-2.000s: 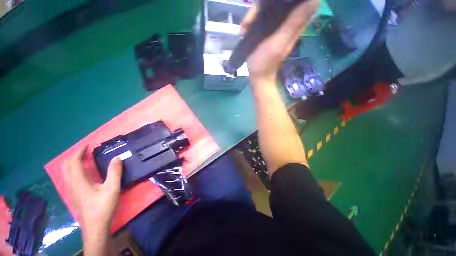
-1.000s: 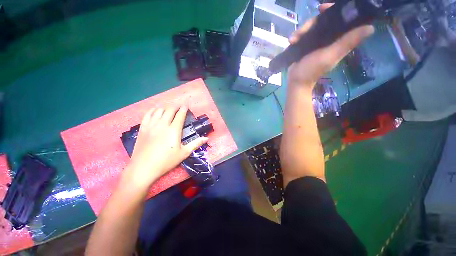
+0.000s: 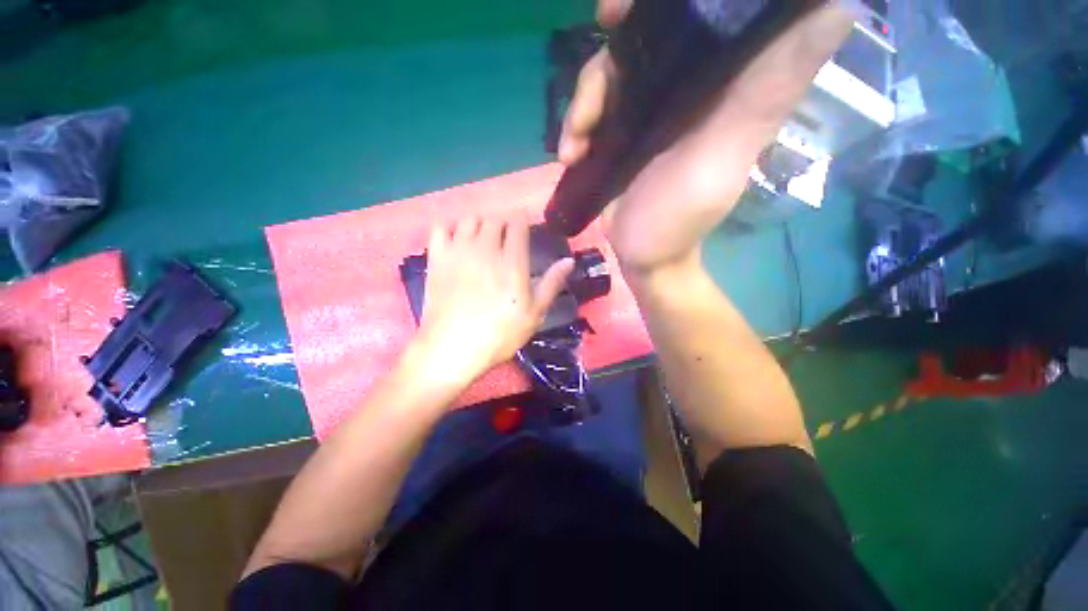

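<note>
The black camera unit (image 3: 589, 275) lies on the red-pink mat (image 3: 346, 322), its short lens barrel pointing right. My left hand (image 3: 483, 292) lies over its top and holds it down, hiding most of the body. My right hand (image 3: 704, 143) grips the thick black electric screwdriver (image 3: 650, 90), slanted down to the left. Its lower end is at the unit's upper edge beside my left fingers; the bit and any screw are too small to see. A shiny film-covered piece (image 3: 557, 363) projects from the unit toward me.
A black housing shell (image 3: 164, 339) lies left, partly on a second red-pink mat (image 3: 72, 442). A clear bag (image 3: 60, 173) is at back left. The white screw feeder (image 3: 853, 90), partly hidden, is right of my right hand. More dark parts (image 3: 903, 257) lie right. A person's grey-clothed leg (image 3: 42, 537) shows lower left.
The screwdriver has moved from over the screw feeder to the camera unit. My left hand has moved from the unit's left end to over its top. The view has shifted left.
</note>
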